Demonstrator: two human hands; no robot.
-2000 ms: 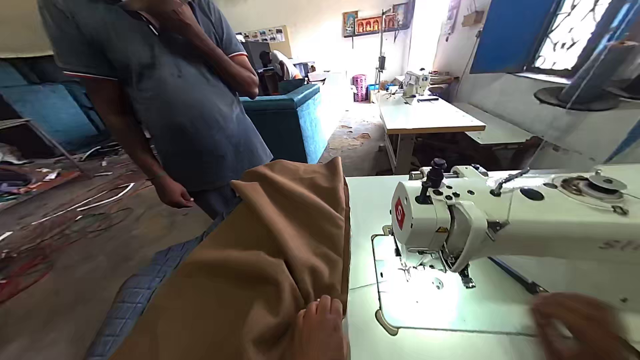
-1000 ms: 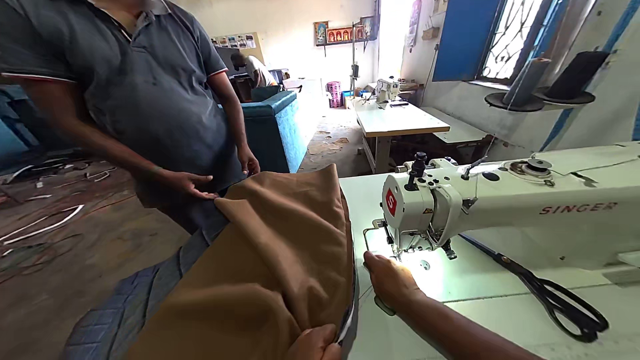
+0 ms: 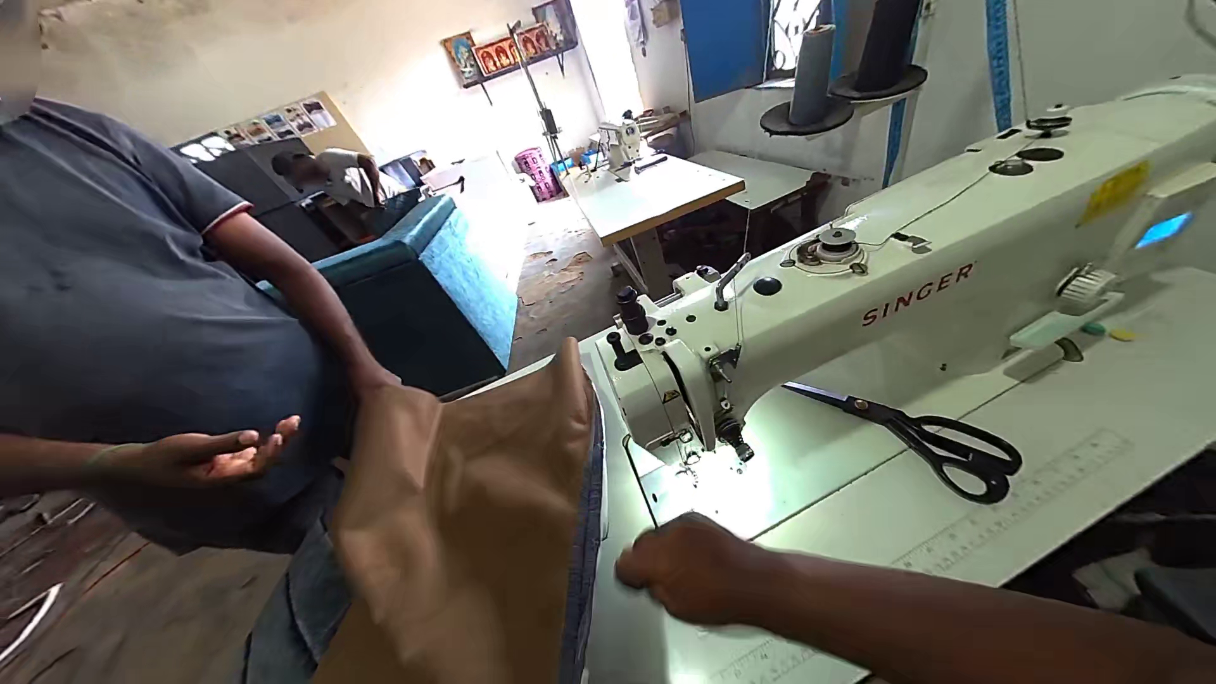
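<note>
A Singer industrial sewing machine (image 3: 912, 285) stands on a white table, its lamp lighting the needle area. My right hand (image 3: 689, 570) is over the table just in front of the needle area, fingers curled; whether anything is between them cannot be told. Brown fabric (image 3: 475, 513) with a dark blue edge drapes over the table's left side. My left hand is out of view. A co-worker's hand meets the fabric's far edge, partly hidden by it. The co-worker's other hand (image 3: 228, 454) is held palm up beside the cloth. Black-handled scissors (image 3: 912, 432) lie under the machine arm.
A co-worker in a grey shirt (image 3: 161, 313) stands close at the left. Behind are a teal upholstered piece (image 3: 418, 275), a second sewing table (image 3: 655, 195) and another person bending. Thread cones (image 3: 812, 81) stand on holders at the upper right. A clear ruler (image 3: 1035, 484) lies on the table.
My left hand, on the fabric's near edge before, is out of view now. My right hand has drawn back from beside the needle area. The co-worker's hands have moved apart. The view has shifted.
</note>
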